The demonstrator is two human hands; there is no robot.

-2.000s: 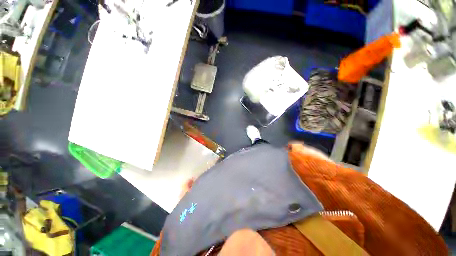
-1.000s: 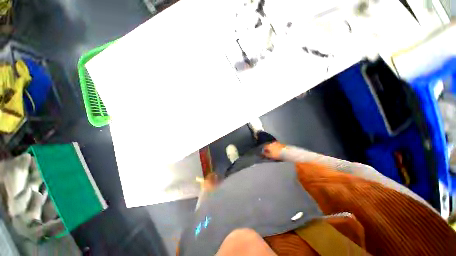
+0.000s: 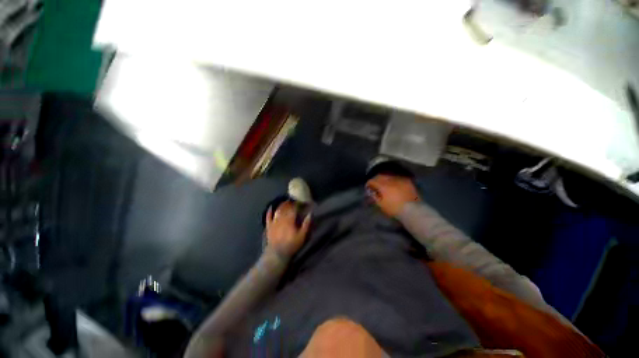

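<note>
My left hand [image 3: 286, 227] rests at the left knee on the dark grey apron [image 3: 371, 273], fingers spread, with nothing seen in it. My right hand [image 3: 394, 194] lies at the right knee with its fingers curled; whether it pinches the apron cloth is too blurred to tell. The open carton [image 3: 245, 168] stands low to the left of the knees, partly under a pale flat board, with red showing inside. Neither hand touches it.
A long white worktable [image 3: 336, 56] crosses in front. The pale board [image 3: 168, 112] juts out below it at left. A grey treadle plate [image 3: 413, 136] is under the table. A white shoe [image 3: 299, 190] shows by my left hand. Blue bins [image 3: 567, 252] stand at right.
The view has turned, so the table now crosses ahead. Both forearms have come into fuller view. My left hand, earlier by the board edge, is now at the knee.
</note>
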